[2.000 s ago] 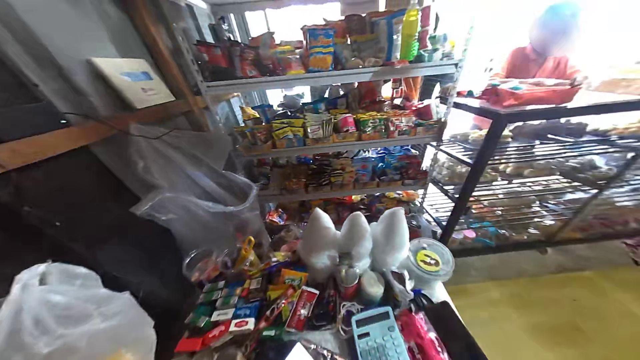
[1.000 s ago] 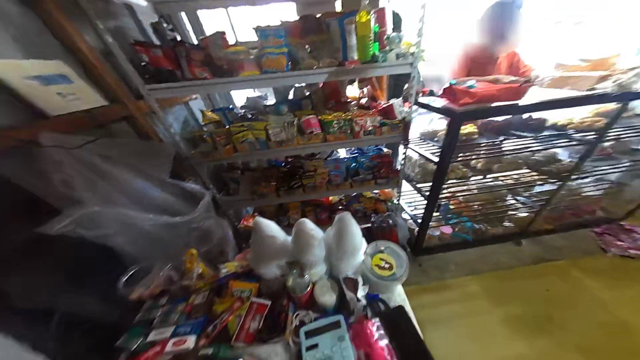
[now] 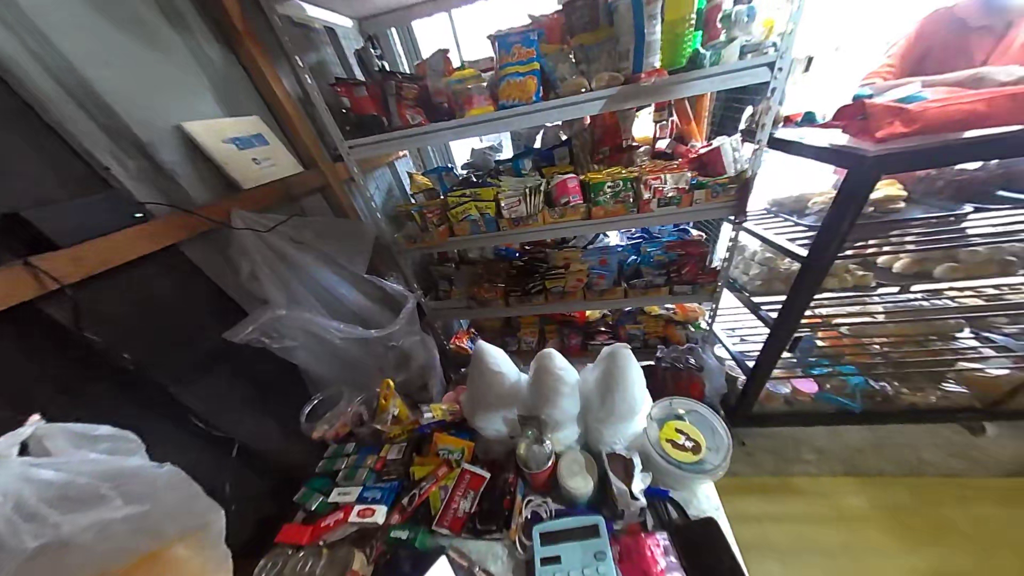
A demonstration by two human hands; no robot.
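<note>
Neither my left hand nor my right hand is in view, so what they hold cannot be seen. Closest to me at the bottom lies a light blue calculator [image 3: 573, 546] on a crowded counter. A pink plastic packet [image 3: 646, 552] and a dark flat item [image 3: 706, 546] are to its right. Left of it are a coiled white cable [image 3: 534, 512], a red box [image 3: 462, 499] and rows of small boxes [image 3: 374, 502]. Behind stand three white-filled plastic bags [image 3: 552, 394], beside a round clear tub [image 3: 686, 442] with a yellow label.
A metal shelf rack [image 3: 576, 102] full of snack packets and sachets rises behind the counter. Clear plastic sheeting [image 3: 360, 328] hangs left of it; a white plastic bag [image 3: 104, 504] sits lower left. At right, a person [image 3: 944, 44] is behind a black-framed rack [image 3: 816, 264] holding bread-like goods.
The view swung right and then back left. No hand shows in any frame, and nothing on the counter has plainly moved.
</note>
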